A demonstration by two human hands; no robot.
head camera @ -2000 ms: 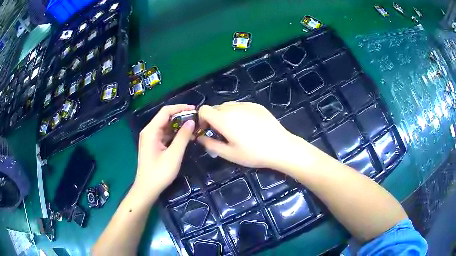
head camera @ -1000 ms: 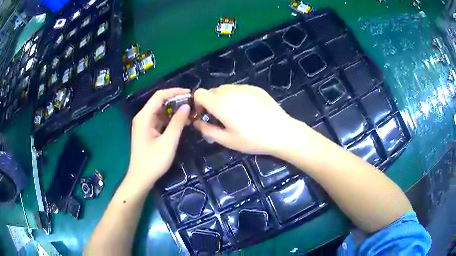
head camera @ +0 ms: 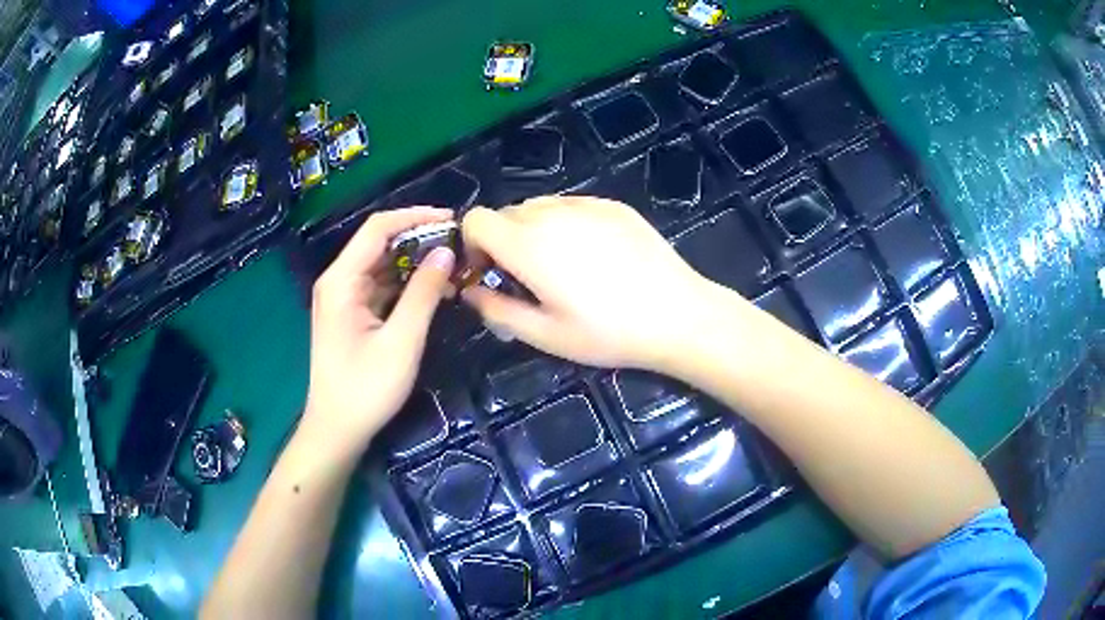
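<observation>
My left hand [head camera: 378,309] grips a small watch body [head camera: 419,242] with a silver-white rim and yellow inside, held between thumb and fingers. My right hand [head camera: 582,285] is beside it, its fingertips pinching a small part with an orange-brown flex tail [head camera: 491,281], close to the watch body. The fingers cover much of both parts; I cannot tell if they are joined. Both hands are above the black blister tray [head camera: 715,248], whose pockets hold several dark square pieces [head camera: 754,143].
Left are a black tray [head camera: 261,242] of watch bodies, a dark flat rectangle [head camera: 164,394] and small round parts [head camera: 218,448]. Loose watch bodies [head camera: 509,64] lie on the green mat [head camera: 400,73]. A blue bin [head camera: 121,10] is at top left, clear plastic [head camera: 982,133] at right.
The trays and mat have shifted up and slightly left in view. Both hands keep nearly the same hold on the parts, close together.
</observation>
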